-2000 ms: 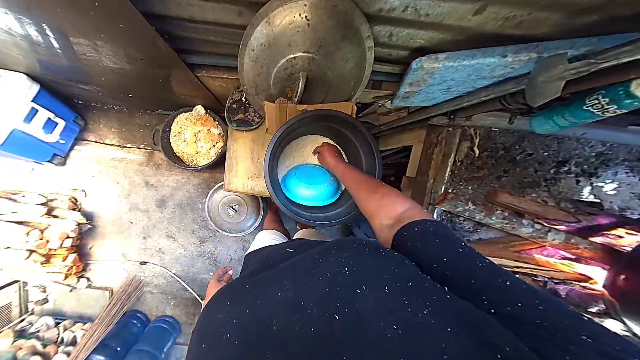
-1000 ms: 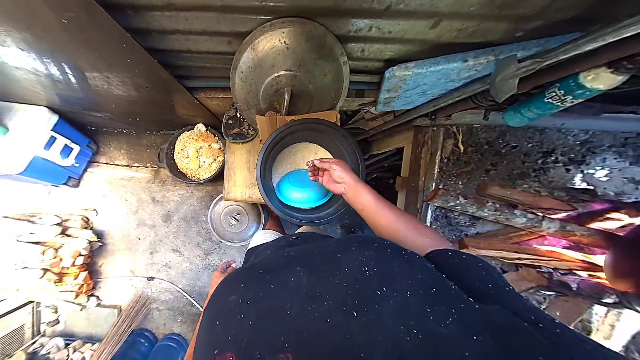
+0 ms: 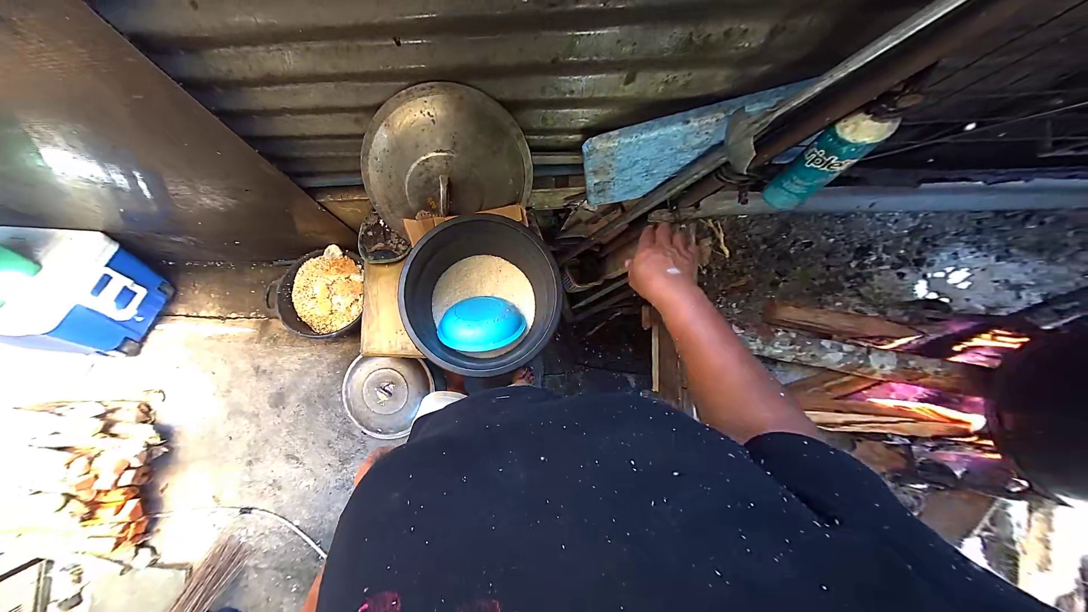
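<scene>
A dark round tub [image 3: 480, 246] holds pale grain [image 3: 489, 276], with a blue plastic bowl [image 3: 482, 324] upside down on the grain. To the right of the tub, my right hand [image 3: 665, 259] reaches over the wooden ledge beside the hearth, palm down. What its fingertips touch cannot be made out. My left hand is out of sight; only a bit of that arm shows beside my dark shirt. Left of the tub, a black pot [image 3: 289, 297] is filled with a yellowish crumbly food [image 3: 327, 293].
Burning firewood [image 3: 918, 408] lies at the right, near a dark pot [image 3: 1045, 408]. A large metal lid [image 3: 446, 161] leans on the corrugated wall. A smaller lid [image 3: 388, 396] is on the floor. A blue and white cooler [image 3: 93, 297] stands left, above a woodpile [image 3: 93, 476].
My right hand has moved from over the tub to the ledge at its right. The blue bowl remains in the tub.
</scene>
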